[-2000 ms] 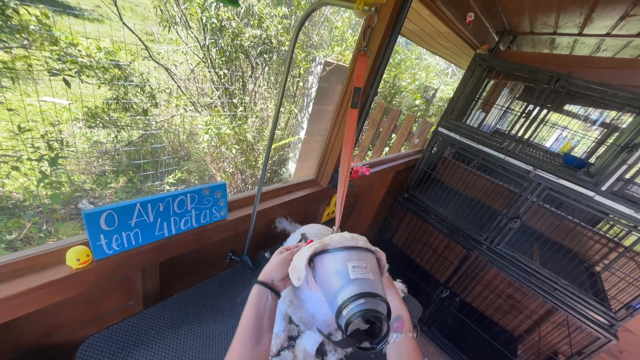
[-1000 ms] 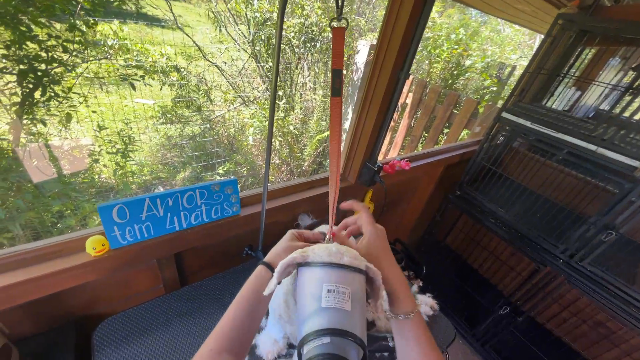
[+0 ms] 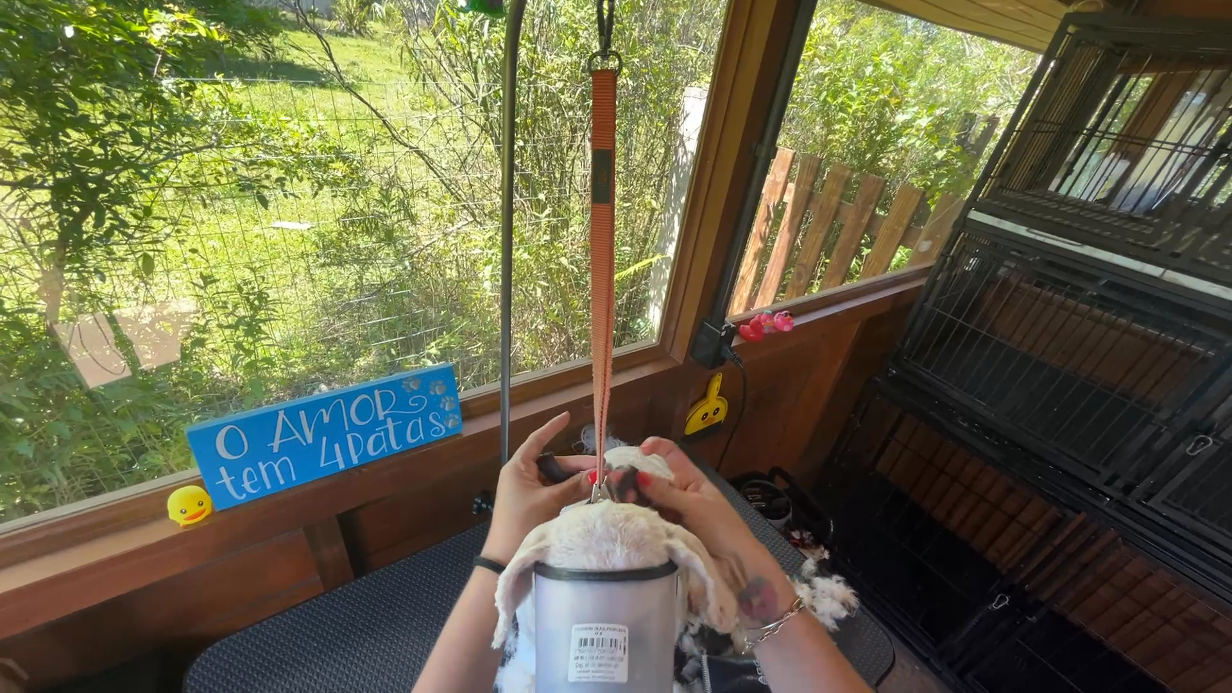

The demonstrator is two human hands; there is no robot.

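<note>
A white dog (image 3: 606, 534) with drooping ears is on the black grooming table, its muzzle under a translucent plastic muzzle cone (image 3: 602, 626) that bears a label. An orange grooming strap (image 3: 602, 289) runs down from a metal ring to a clasp behind the dog's head. Both hands are at the neck by that clasp. My left hand (image 3: 539, 491) has its index finger raised and a dark thing, perhaps a strap end, by its thumb. My right hand (image 3: 688, 491) pinches a dark piece at the neck, too small to name.
The black textured grooming table (image 3: 356, 626) stands beside a window ledge with a blue sign (image 3: 327, 433) and a yellow duck figure (image 3: 190, 504). A metal pole (image 3: 508, 241) rises behind. Black wire cages (image 3: 1059, 327) are stacked at right. Cut fur (image 3: 826, 592) lies by the right arm.
Both hands were at the sides of the dog's head two seconds ago and are now behind it at the neck. The view has shifted.
</note>
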